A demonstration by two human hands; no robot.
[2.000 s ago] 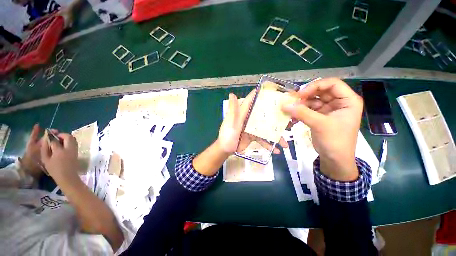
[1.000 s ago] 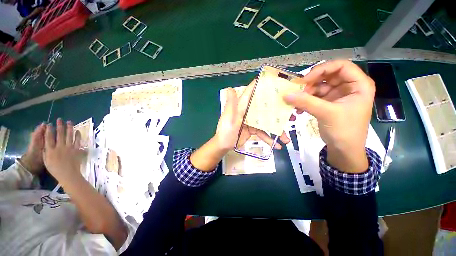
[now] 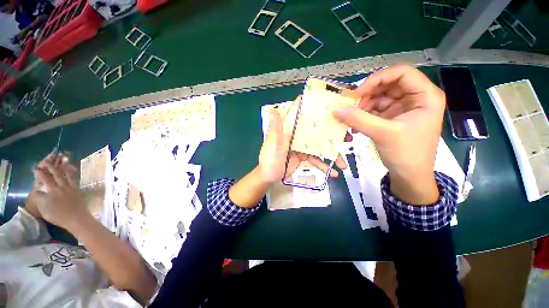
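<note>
My left hand (image 3: 275, 147) holds a phone middle frame (image 3: 308, 184) tilted in front of me, fingers behind it. A tan die-cut adhesive piece (image 3: 319, 123) covers the frame's upper part, and the open window below it shows my fingers. My right hand (image 3: 400, 114) pinches the piece near its right edge between thumb and index finger. Whether the piece is stuck down there cannot be told. An adhesive sheet (image 3: 283, 198) lies under my left hand, partly hidden. White release liners (image 3: 376, 207) lie under my right wrist.
A smartphone (image 3: 460, 105), a slim white tool (image 3: 469, 171) and a spare sheet stack (image 3: 522, 135) lie right. Liner scraps (image 3: 159, 180) and a neighbour's hands (image 3: 57, 186) are left. A pale rail (image 3: 241, 82) crosses behind; phone frames lie on the belt. Red trays (image 3: 69, 30) stand far left.
The scattered phone frames on the belt have shifted left in view. The held frame has turned slightly more upright; my right fingers still pinch the piece. The neighbour's hands have moved.
</note>
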